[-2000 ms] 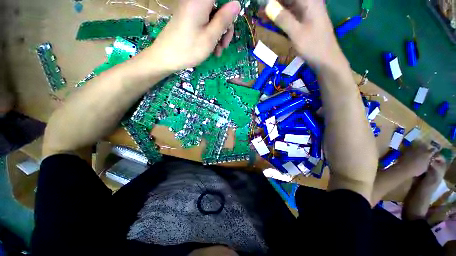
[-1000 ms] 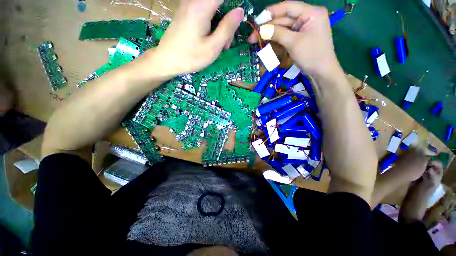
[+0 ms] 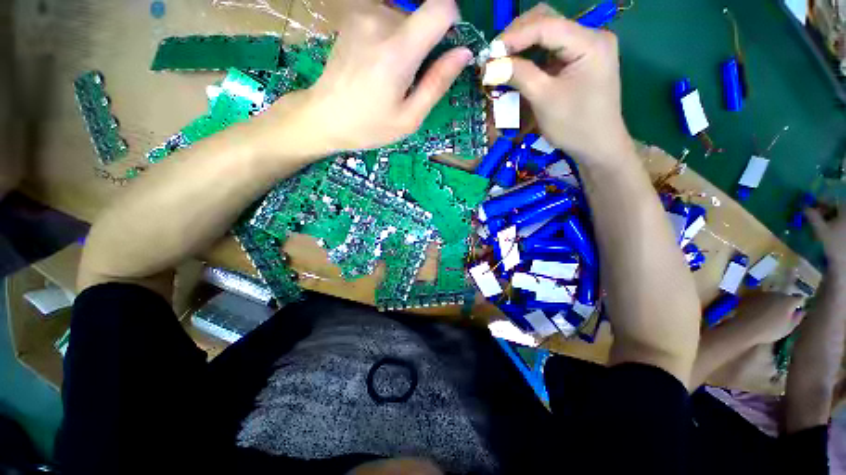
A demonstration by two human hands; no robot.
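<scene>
My left hand (image 3: 394,79) is at the top centre above the board pile. Its thumb and forefinger hold a small green circuit board (image 3: 464,37), partly hidden. My right hand (image 3: 564,83), with pale covers on the fingertips, pinches a tiny lead connector (image 3: 486,56) at the board's right end. The exact contact is too small to tell. A white pad (image 3: 506,109) shows just below the right thumb. Green PCB panel strips (image 3: 371,199) are heaped under and below my left hand. Blue battery cells (image 3: 529,199) with white pads and thin wires are heaped below my right hand.
A single panel strip (image 3: 99,116) and a plain green strip (image 3: 215,53) lie on the tan top at left. Scattered blue cells (image 3: 733,85) lie on the green surface (image 3: 649,111). Another person's hands (image 3: 830,232) are at the right. Silver boxes (image 3: 232,315) sit below the table edge.
My right hand has come down and closed in on my left fingertips. The cells on the green surface have shifted left. Another person's hand now reaches in at the far right.
</scene>
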